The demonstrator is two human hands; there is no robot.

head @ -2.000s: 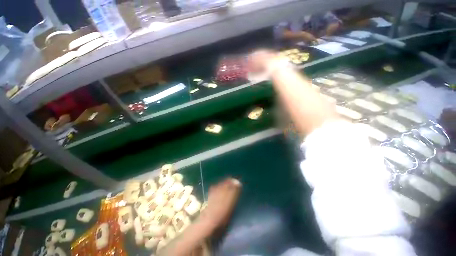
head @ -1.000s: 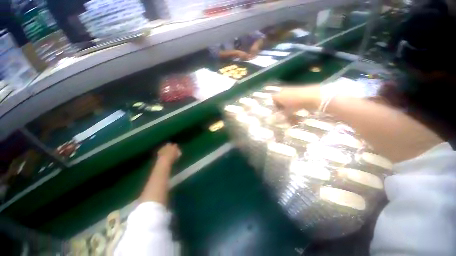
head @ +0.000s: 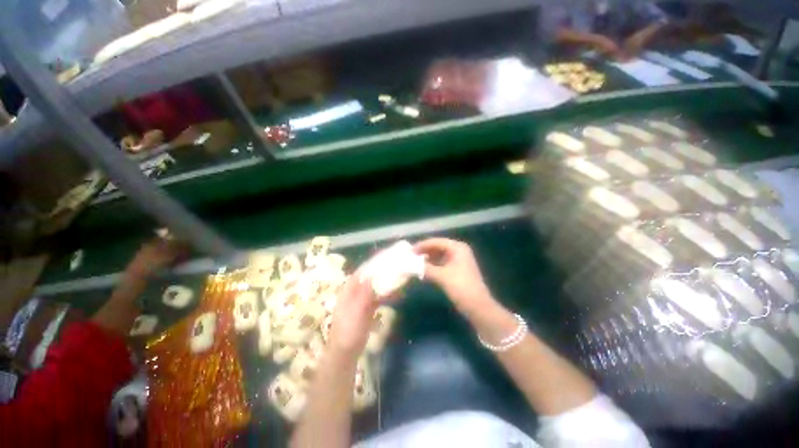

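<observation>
My left hand [head: 352, 308] holds a cream housing [head: 392, 267] in front of me, at the right edge of the pile. My right hand [head: 451, 267], with a beaded bracelet at the wrist, has its fingertips at the housing's right side; whether they grip the housing or a small part is blurred. A pile of cream housings [head: 293, 302] lies to the left of and behind my left hand, many with a small dark opening facing up. The stack of clear blister trays [head: 648, 219] stands at the right with cream housings in its pockets.
Orange film [head: 197, 381] lies left of the pile with housings on it. A person in a red sleeve [head: 74, 372] reaches in at left. The green conveyor [head: 350, 192] runs behind a pale rail. A slanted post [head: 114, 149] and overhead shelf [head: 289, 39] stand at left and above.
Both hands have come back from over the conveyor and the tray stack to meet in front of me around a housing. A red-sleeved arm has appeared at left. The view has shifted.
</observation>
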